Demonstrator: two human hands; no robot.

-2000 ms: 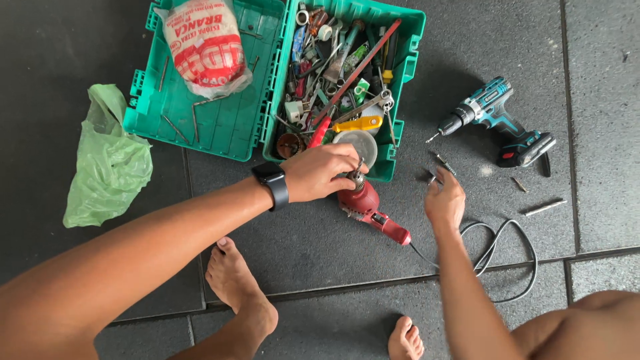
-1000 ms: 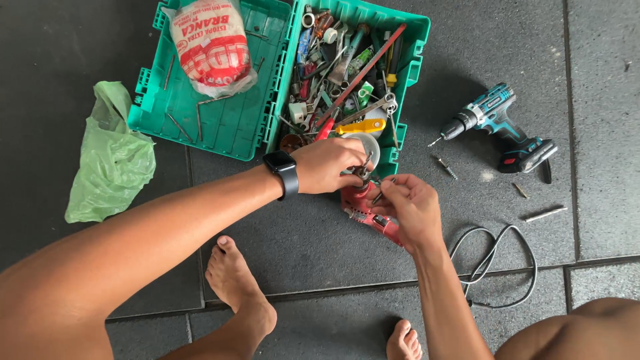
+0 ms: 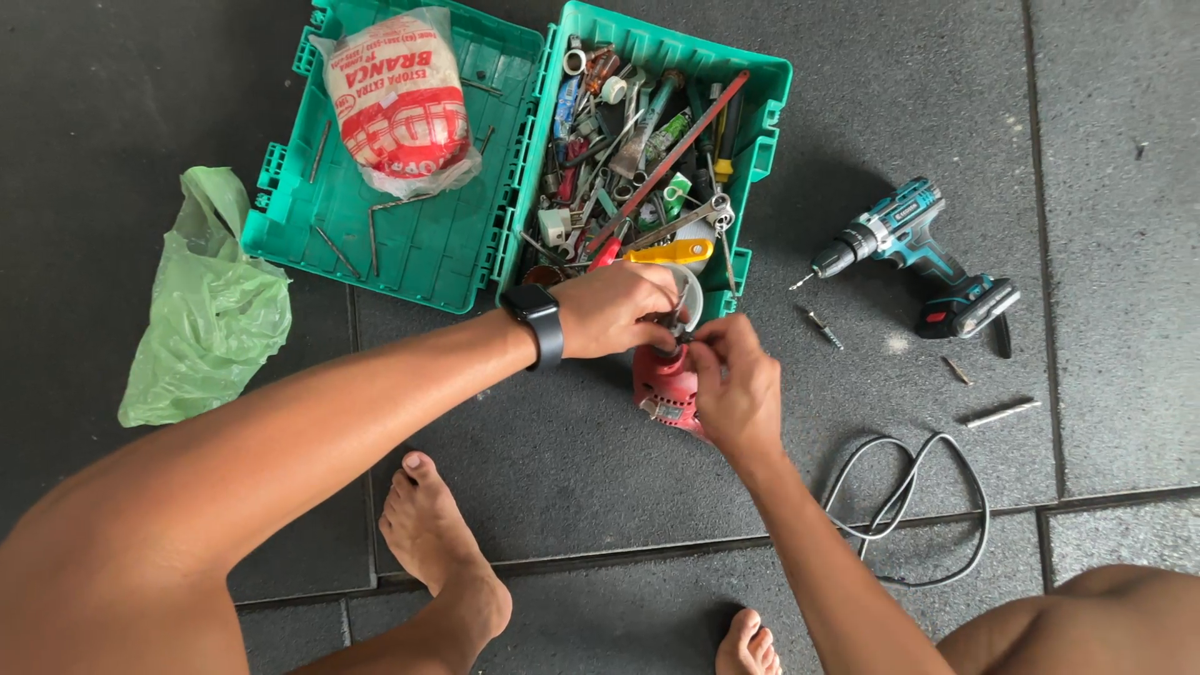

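A red corded power drill (image 3: 667, 386) lies on the dark tiled floor below the open toolbox, its chuck end between my hands. My left hand (image 3: 619, 314), with a black watch at the wrist, has its fingers closed around the chuck area. Fingers of my right hand (image 3: 736, 380) pinch a small dark piece, perhaps a chuck key, against the chuck's right side. A thin metal bit points up from the chuck, partly hidden by my left fingers. Just beyond it is a round whitish container (image 3: 692, 298). The drill's handle is hidden behind my right hand.
A green toolbox (image 3: 774, 122) holds jumbled tools; its lid (image 3: 450, 272) carries a plastic-wrapped bundle (image 3: 403, 103) and loose bits. A green plastic bag (image 3: 202, 319) lies left. Rightward are a teal cordless drill (image 3: 891, 230), a masonry bit (image 3: 1001, 412), a wall plug with screw (image 3: 823, 330) and a looped cord (image 3: 905, 506).
My right hand has moved left from beside the drill to its chuck, bringing a small dark piece there. My left hand stays around the chuck area.
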